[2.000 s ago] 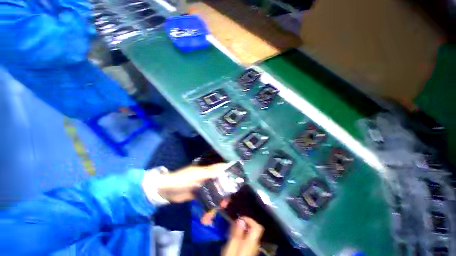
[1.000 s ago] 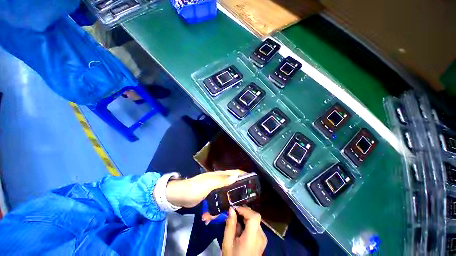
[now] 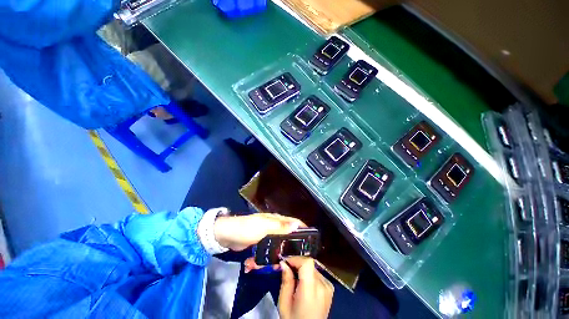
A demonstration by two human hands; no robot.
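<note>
A black device housing (image 3: pixel 288 247) with a pale-outlined square window is held above the lap, below the bench edge. My left hand (image 3: pixel 254 231) grips it from the left, thumb along its top edge. My right hand (image 3: pixel 304 288) comes up from the bottom edge, its fingertips pinched together at the housing's lower face. Whether they pinch a thin film or tool is too small to tell. A clear blister tray (image 3: pixel 399 274) on the green bench holds several housings in two rows; two at the right (image 3: pixel 417 144) look reddish-brown.
An open carton (image 3: pixel 345 278) sits under the bench edge by my lap. Stacked blister trays (image 3: pixel 521 215) stand at the right. A blue bin (image 3: pixel 239 5) is at the top. A blue-and-white clump (image 3: pixel 457 301) lies near the bench's lower end. A person in a blue smock (image 3: pixel 81 75) and a blue stool (image 3: pixel 163 140) are at upper left.
The view has steadied and shifted slightly. My left hand still holds the housing, now turned flatter. My right fingertips have moved slightly left along its lower face.
</note>
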